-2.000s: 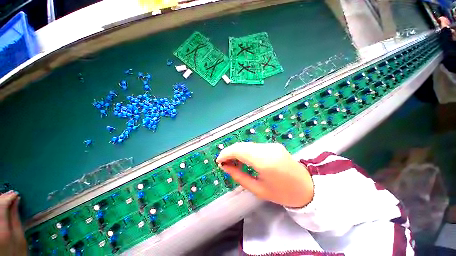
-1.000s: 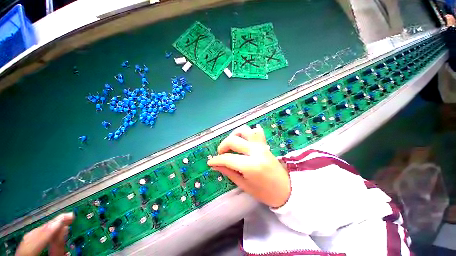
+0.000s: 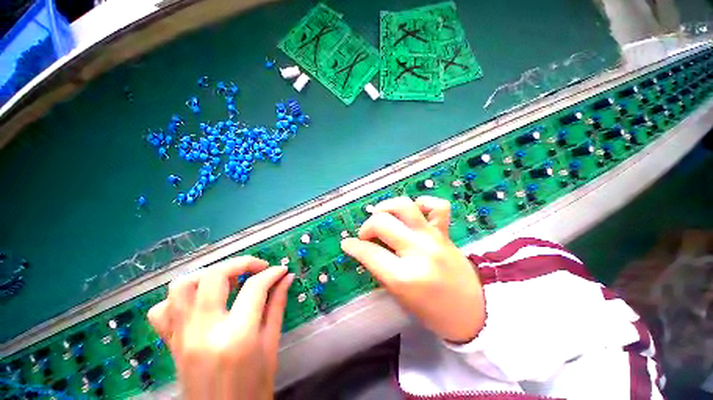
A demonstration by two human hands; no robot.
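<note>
A long strip of green circuit boards (image 3: 338, 293) carries small white, black and blue parts. My left hand (image 3: 227, 316) is over the strip, left of centre, with thumb and forefinger close together at the boards. My right hand (image 3: 418, 262) is over the strip just to its right, fingers bent and fingertips down at the boards. Whether either hand holds a small part cannot be told. A loose pile of blue disc components (image 3: 238, 148) lies on the dark green bench mat (image 3: 328, 168) beyond the strip.
Marked green boards (image 3: 410, 58) with black crosses lie beyond the pile, beside small white parts (image 3: 301, 81). Silvery wire strips (image 3: 152, 256) lie along the pale rail (image 3: 375, 186). A blue bin (image 3: 39, 48) is at the far left. Small dark parts (image 3: 11, 275) lie at the left edge.
My left hand has come in from the left edge to the middle of the strip, near my right hand. My right hand stays over the strip. The view has shifted.
</note>
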